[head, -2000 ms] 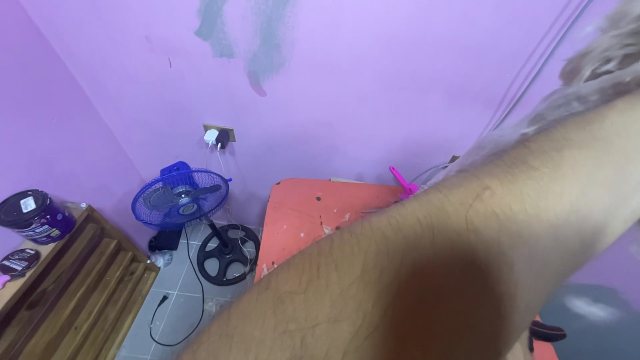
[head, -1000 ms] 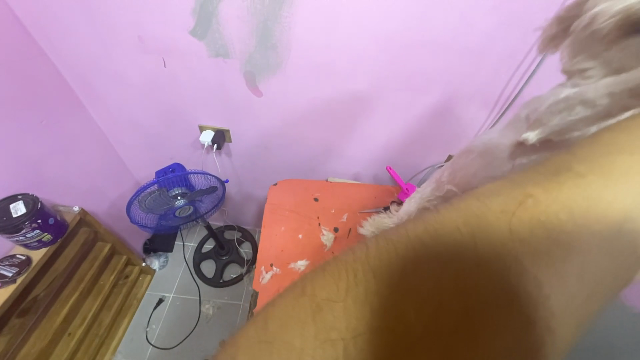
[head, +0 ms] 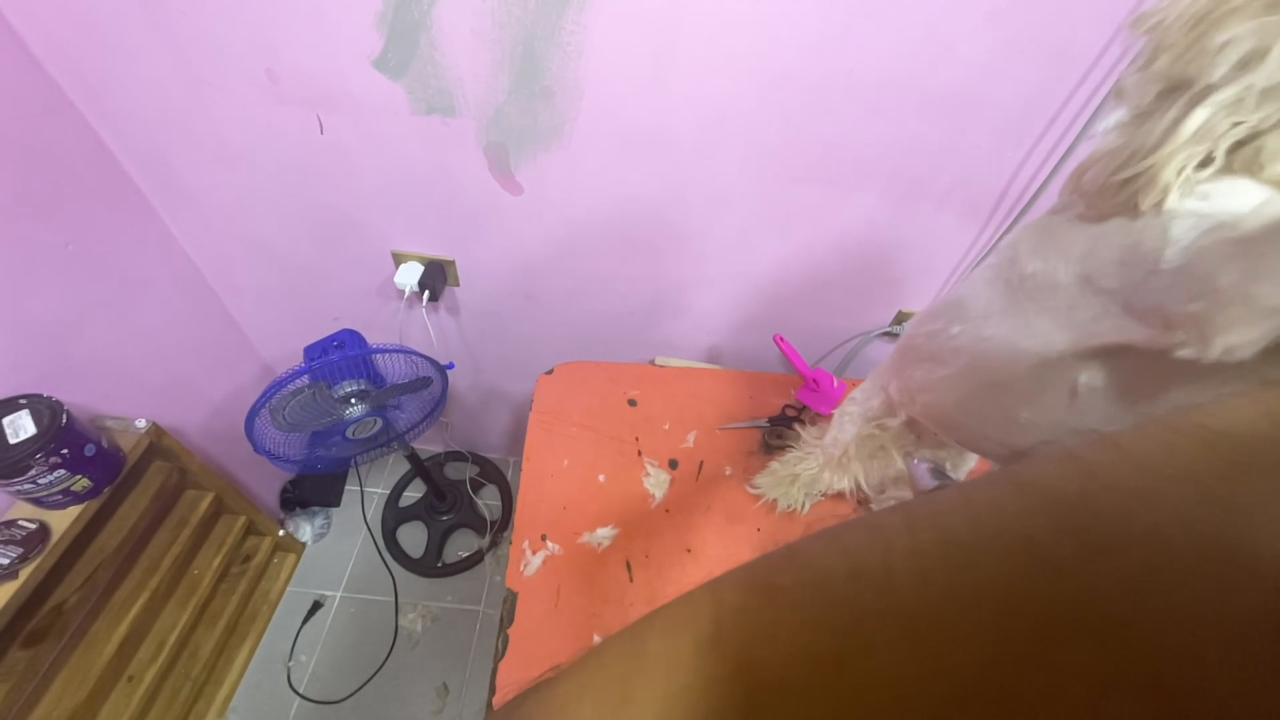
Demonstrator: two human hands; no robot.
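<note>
A bare forearm (head: pixel 900 590) crosses the lower right very close to the camera; neither my left hand nor my right hand shows. Behind it, a partly clipped, light-furred animal (head: pixel 1080 330), which looks like a dog, stands on an orange tabletop (head: pixel 600 440). Long cream fur remains on its shaggy paw (head: pixel 830 465) and at the upper right, while the skin between looks closely shorn. Beside the paw lie dark-handled scissors (head: pixel 770 418) and a pink slicker-type brush (head: pixel 815 385). Tufts of cut fur (head: pixel 655 480) are scattered on the tabletop.
A blue pedestal fan (head: pixel 350 410) stands left of the table, its loose power cord (head: pixel 393 600) on the tiled floor. At far left a purple tub (head: pixel 60 455) sits on a slatted wooden unit (head: pixel 150 560). Plugs fill a wall outlet (head: pixel 425 270) on the purple wall.
The forearm has moved lower and to the right, uncovering more of the orange tabletop, the scissors and the animal's shaggy paw.
</note>
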